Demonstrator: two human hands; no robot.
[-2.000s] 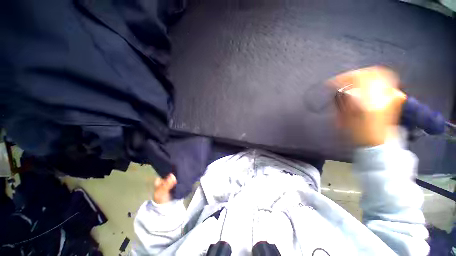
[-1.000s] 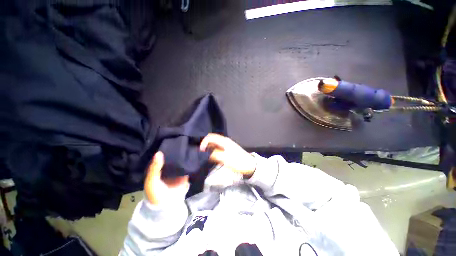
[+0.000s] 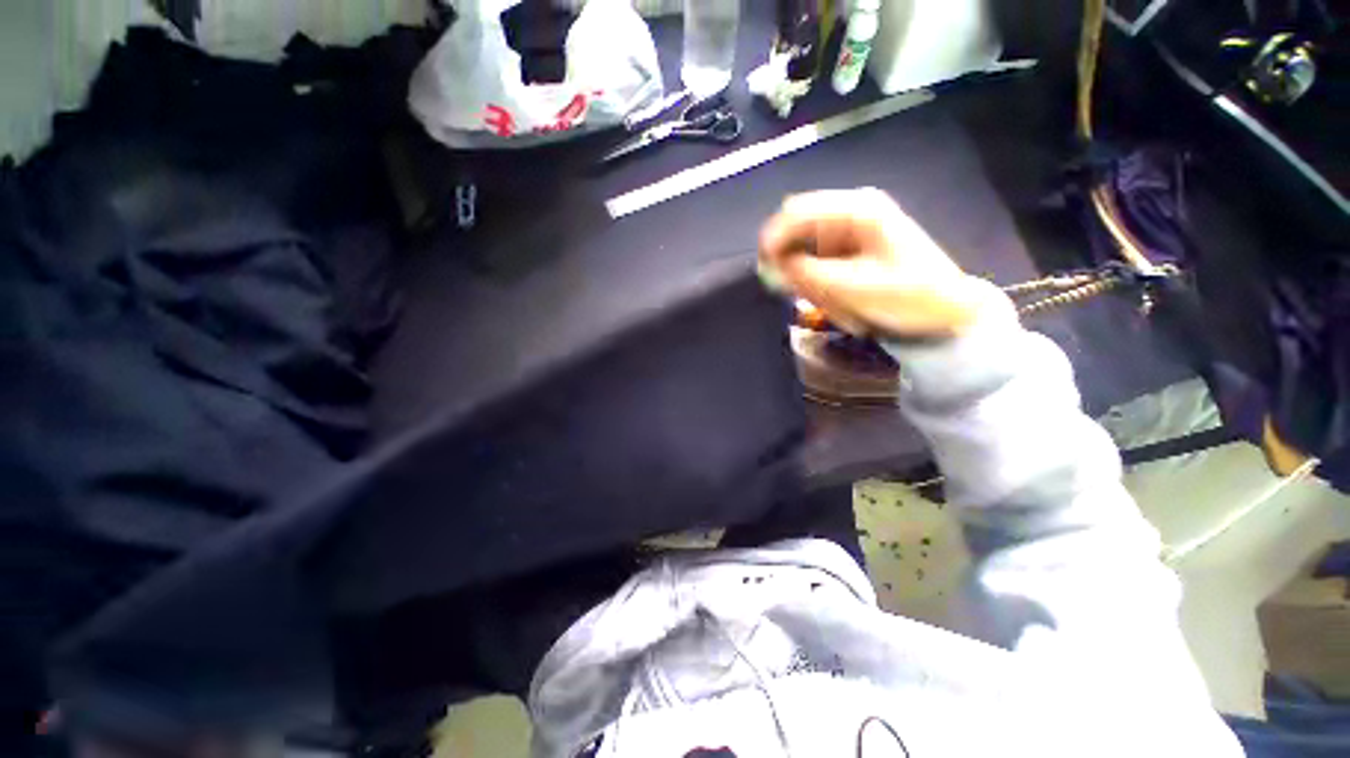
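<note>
A dark navy garment piece [image 3: 578, 430] is stretched, slightly blurred, from the lower left up to the centre. My right hand [image 3: 871, 270] is raised over the table and pinches its upper right corner. My left hand [image 3: 46, 721] is at the far lower left, mostly hidden by the cloth and blurred; a small bit of fingertip shows at the cloth's other end. The iron [image 3: 847, 367] stands on the table beyond my right forearm, its soleplate partly visible and its handle mostly hidden by my hand.
A large dark garment pile [image 3: 163, 326] lies at left. At the far side are a white bag with red print [image 3: 541, 82], scissors [image 3: 696, 126], a metal ruler [image 3: 770, 148], a small green-labelled bottle [image 3: 856, 48] and small snips [image 3: 465, 206]. Hoses [image 3: 1059, 290] run right.
The bunched cloth is now lifted and spread wide. My right hand has moved up and right, in front of the iron; my left hand has moved far left. The view shows more of the table's far side.
</note>
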